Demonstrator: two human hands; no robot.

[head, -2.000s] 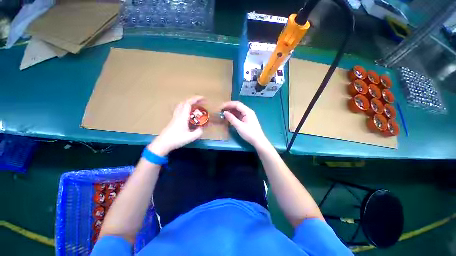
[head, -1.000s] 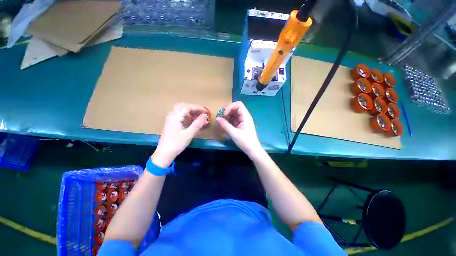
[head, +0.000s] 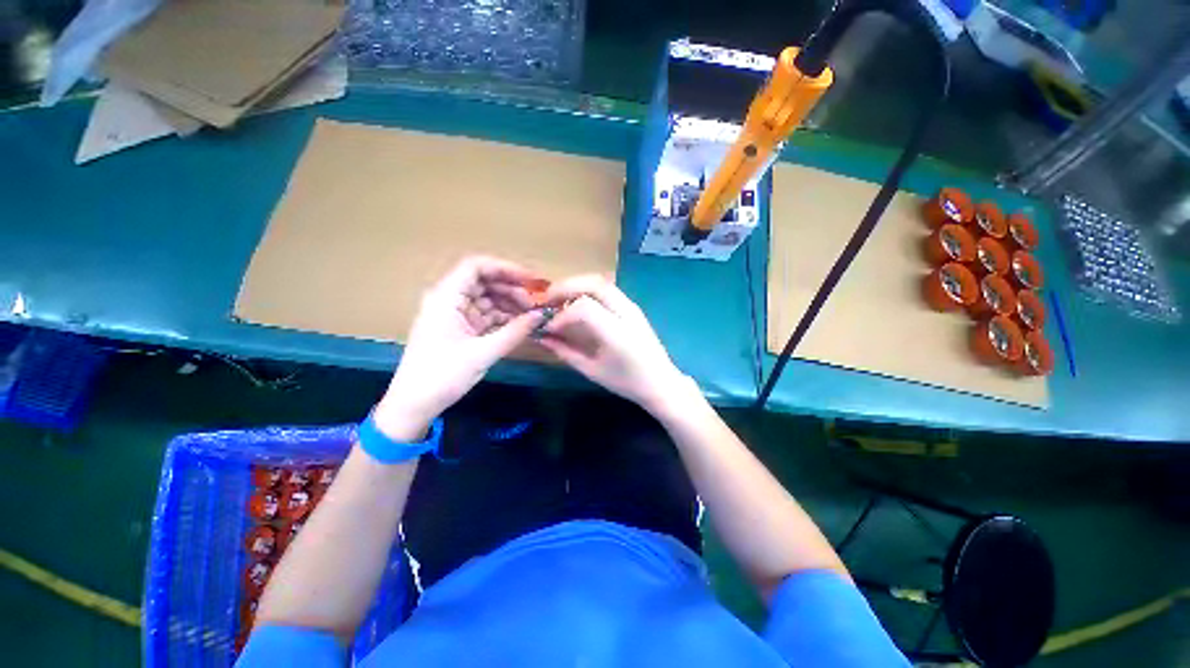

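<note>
My left hand [head: 459,326] is over the front edge of the left cardboard sheet [head: 431,209], holding an orange housing [head: 536,286] that is mostly hidden by the fingers. My right hand [head: 607,342] meets it and holds a small grey-green circuit board [head: 543,317] at the fingertips, against or very near the housing. How far the board sits in the housing cannot be told. A blue strap [head: 394,440] is on my left wrist.
An orange electric screwdriver [head: 760,146] leans over the screw feeder [head: 705,196]. Several orange housings [head: 957,285] stand on the right cardboard [head: 848,274]. A blue crate [head: 196,548] with housings is at lower left, a black stool [head: 998,590] at lower right.
The hands have come together, bringing the circuit board to the housing. The housing is now more hidden by the fingers. The whole view has shifted slightly.
</note>
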